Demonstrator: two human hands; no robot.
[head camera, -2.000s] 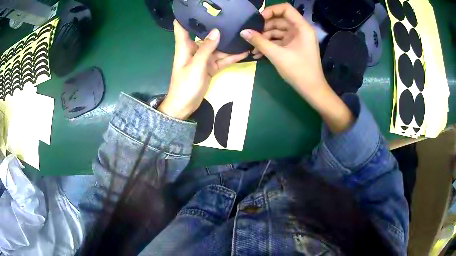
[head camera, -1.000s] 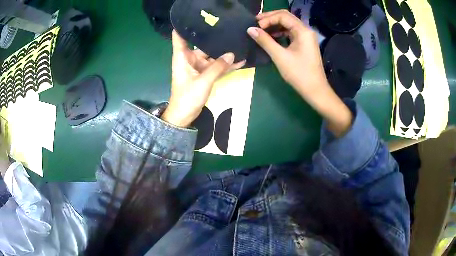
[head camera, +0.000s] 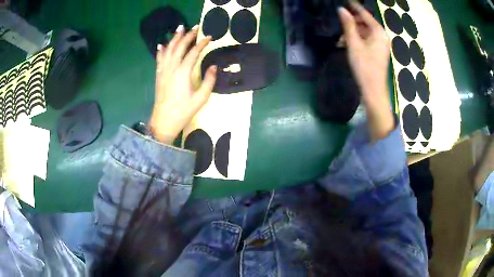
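Note:
A dark base plate (head camera: 246, 67) with a small opening lies across the pad sheet (head camera: 235, 111) in front of me. My left hand (head camera: 181, 84) is spread flat at the plate's left end, its thumb touching or very near the edge. The sheet shows black oval pads (head camera: 215, 24) above the plate and an oval and a half-oval (head camera: 222, 155) below it. My right hand (head camera: 366, 48) is over the dark piled plates (head camera: 337, 89) at right, fingers bent, slightly blurred; whether it holds a plate cannot be told.
Another dark plate (head camera: 162, 30) lies behind my left hand. A paler plate (head camera: 79, 125) and yellowish sticker sheets (head camera: 24, 89) are at left. Spare pad sheets (head camera: 441, 92) lie at right, above a cardboard carton (head camera: 452, 200). Another person's arm (head camera: 483, 167) shows at the right edge.
The plate has left my hands and now lies on the pad sheet. My left hand has opened and moved left. My right hand has moved right to the pile. The view has shifted.

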